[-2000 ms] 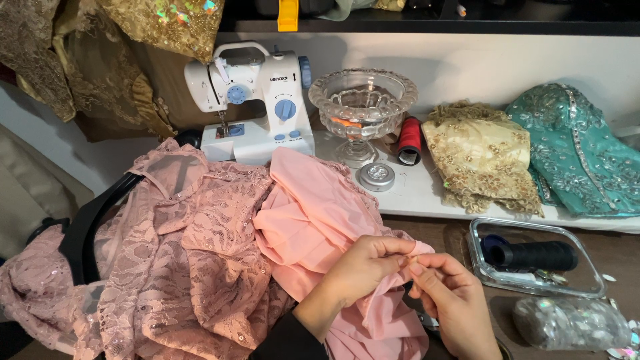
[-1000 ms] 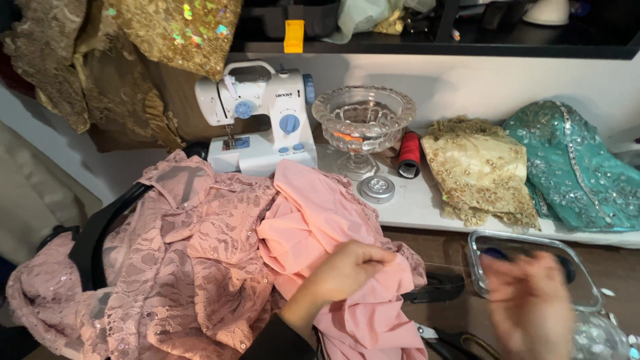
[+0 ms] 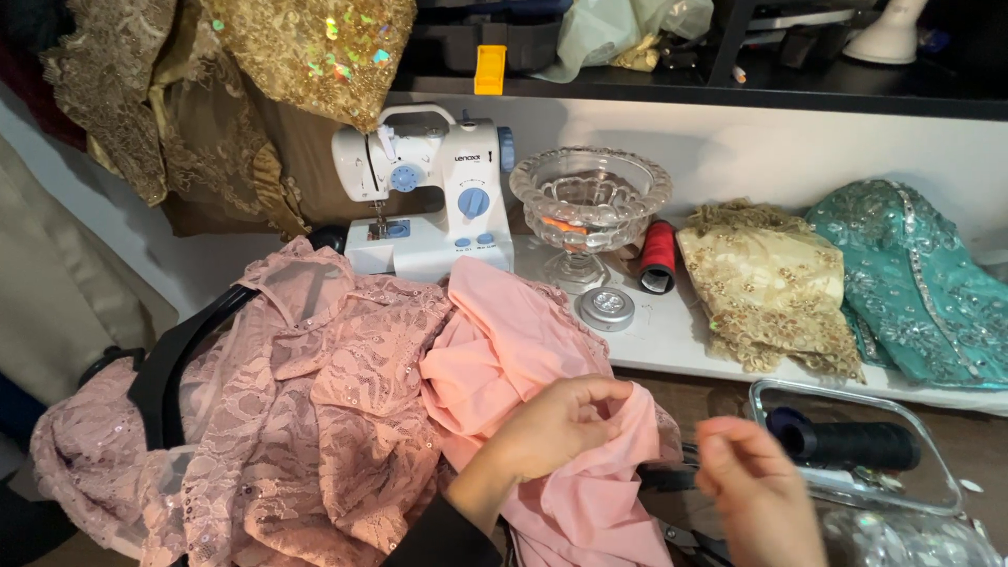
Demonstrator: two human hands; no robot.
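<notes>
My left hand [image 3: 551, 433] pinches a fold of smooth pink lining fabric [image 3: 504, 346] at the lower middle. This lining lies against a pink lace garment with sequins [image 3: 362, 378], through which a black hanger [image 3: 185, 362] runs at the left. To the right of the fabric, my right hand [image 3: 756, 480] is raised, thumb and index finger together and somewhat blurred. Whether a needle or thread is between those fingers cannot be made out. Scissors [image 3: 689, 543] lie partly hidden between the lining and my right hand.
A white sewing machine [image 3: 429, 197], a glass bowl [image 3: 591, 197], red thread [image 3: 657, 256] and a round silver puck light [image 3: 606, 309] stand behind. Folded gold lace [image 3: 768, 283] and teal beaded fabric [image 3: 913, 276] lie right. A clear container [image 3: 882, 504] holds a dark thread spool [image 3: 858, 446].
Two seconds ago both hands were together at the lining. My right hand moved away to the right, and is now closer to the fabric than one second ago. My left hand stays on the fabric.
</notes>
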